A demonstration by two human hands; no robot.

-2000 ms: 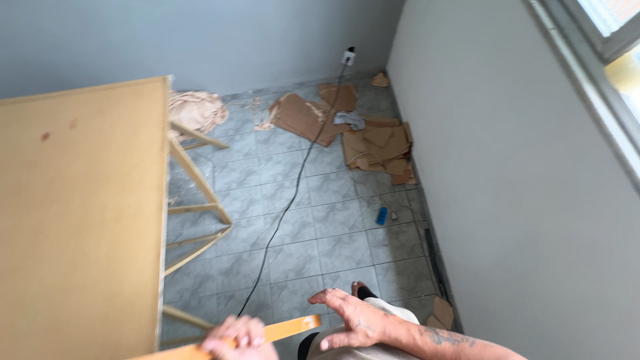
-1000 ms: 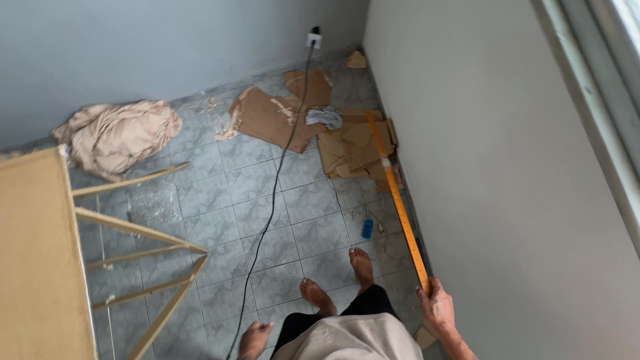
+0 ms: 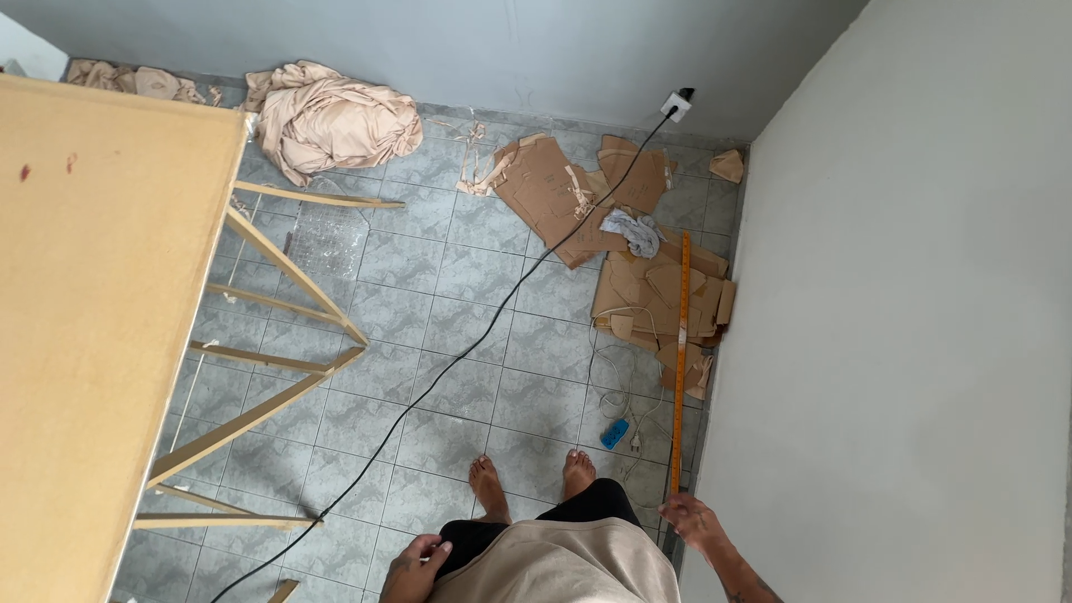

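My right hand (image 3: 695,521), low and right of my body, grips the near end of a long orange measuring stick (image 3: 680,368). The stick points away from me, over the cardboard pieces (image 3: 641,289) beside the right wall. My left hand (image 3: 416,569) hangs by my left thigh with its fingers curled loosely; I see nothing in it. A large tan tabletop panel (image 3: 100,318) on a wooden trestle frame (image 3: 285,272) fills the left side.
A black cable (image 3: 456,356) crosses the tiled floor from a wall socket (image 3: 676,106). Bunched beige fabric (image 3: 339,121) lies by the back wall. More cardboard (image 3: 544,188), a grey cloth (image 3: 634,232) and a blue power strip (image 3: 614,433) with a pale cord lie on the floor.
Two seconds ago the orange stick lay across in front of me at my left hand; since then it has passed to my right hand and points away. The view has swung left.
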